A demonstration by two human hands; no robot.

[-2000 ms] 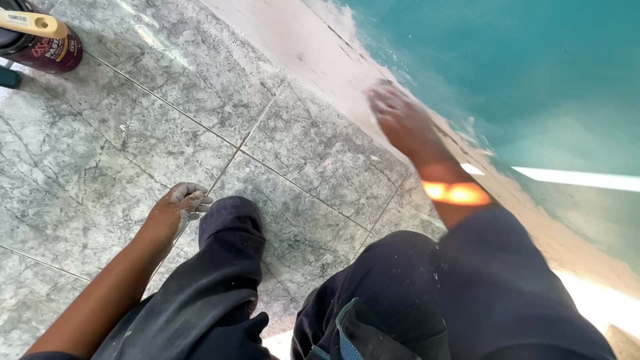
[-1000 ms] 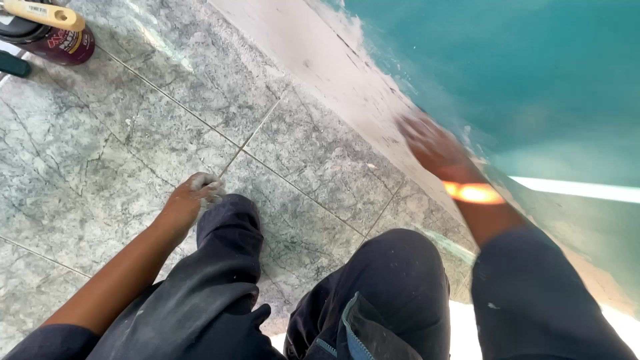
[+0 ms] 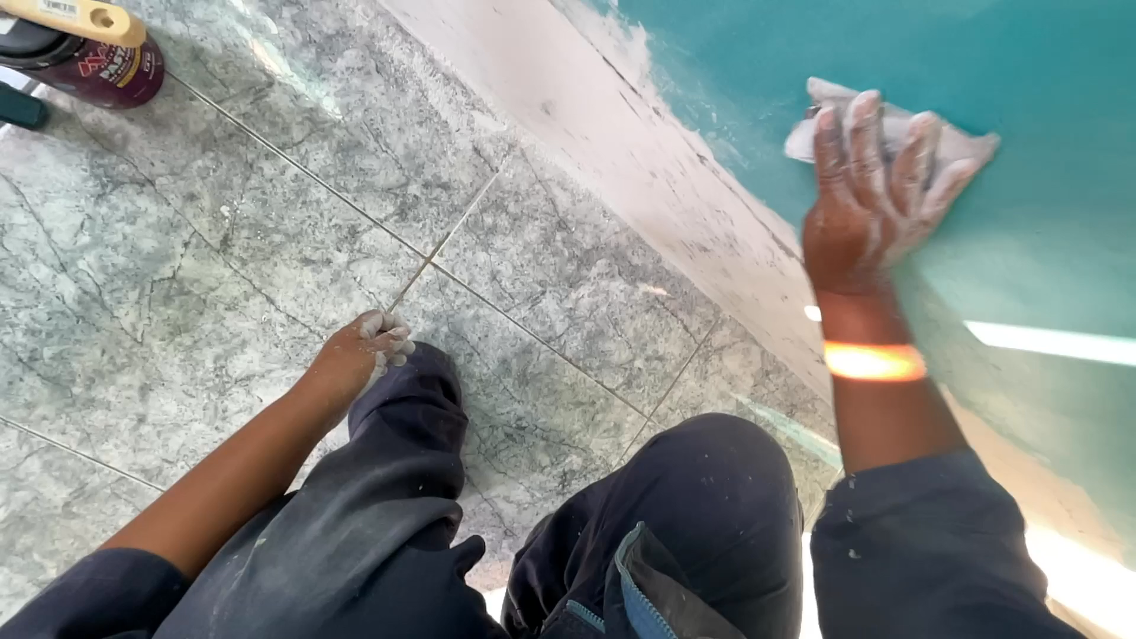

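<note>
My right hand (image 3: 879, 186), coated in white dust, presses a whitish folded sheet (image 3: 963, 146), perhaps sandpaper, flat against the teal wall (image 3: 1021, 53). Its fingers are spread over the sheet, whose corners stick out on both sides. Below the teal paint runs a band of white filler (image 3: 612, 151) along the wall's base, with dark marks and a crack line. My left hand (image 3: 382, 342), dusty at the fingertips, rests curled by my left knee, with nothing visible in it.
Grey marbled floor tiles (image 3: 266, 222) meet the foot of the wall, with white dust along that edge. At the top left stand a dark red tub (image 3: 124, 75) with a black lid and a cream-coloured handle (image 3: 89, 19) lying over it. A dark green object (image 3: 19, 108) is beside them.
My right hand has moved up from the white band onto the teal paint, and the sheet under it now shows. My left hand has stayed by the knee.
</note>
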